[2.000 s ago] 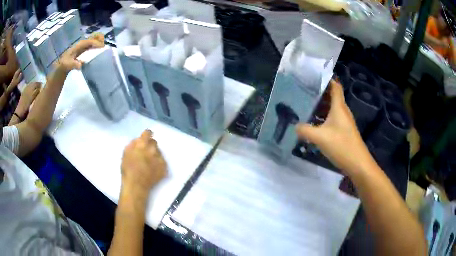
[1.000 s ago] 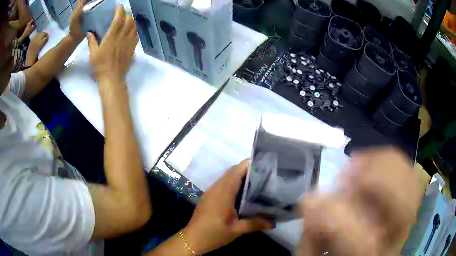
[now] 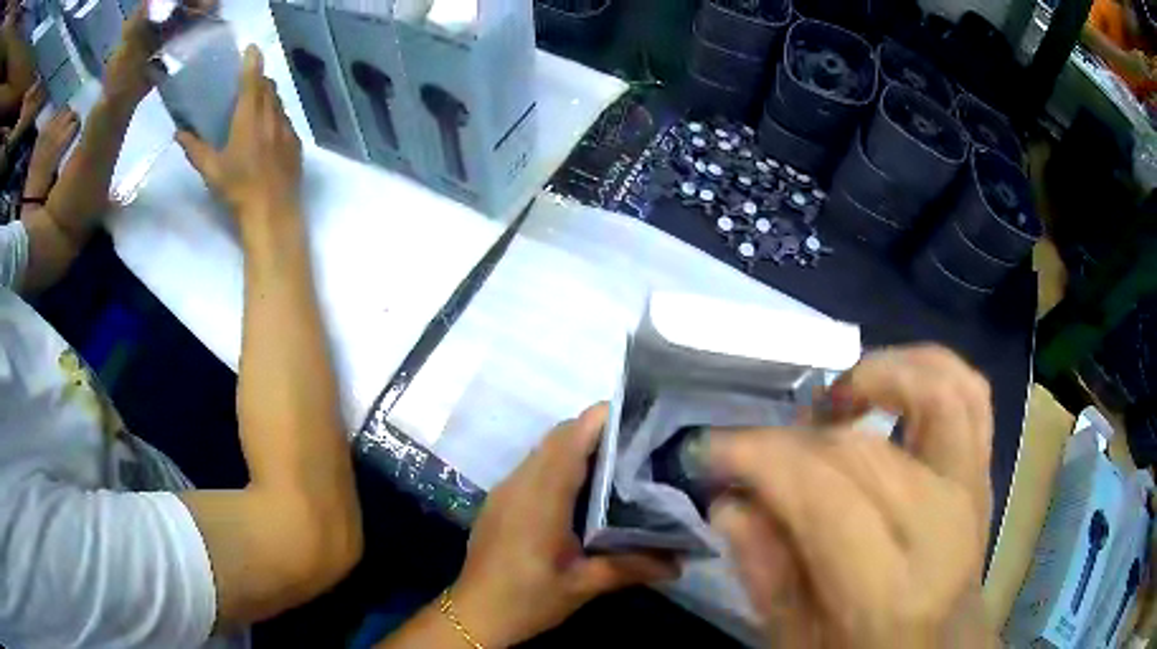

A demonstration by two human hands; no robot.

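Note:
My left hand (image 3: 539,533), with a thin gold bracelet, is closed around the lower left of an open retail box (image 3: 603,475). The box is tilted so its mouth faces me, with a white flap (image 3: 749,332) folded out at the top. Whitish translucent wrapping (image 3: 660,488) shows inside. My right hand (image 3: 863,494) is blurred over the mouth's right side, its fingertips inside by something dark. The fingers hide part of the inside, and I cannot tell whether they grip anything.
A white foam sheet (image 3: 546,292) lies beneath. Upright fan boxes (image 3: 470,127) stand at back left, beside a neighbouring worker's arms (image 3: 286,355). Small black and silver parts (image 3: 749,190) and stacked black housings (image 3: 895,152) lie at back right. More boxes (image 3: 1085,545) are at lower right.
The box, upright beside my right hand two seconds ago, is now tilted towards me in my left hand. Since one second ago my right hand has moved left, its fingertips entering the mouth.

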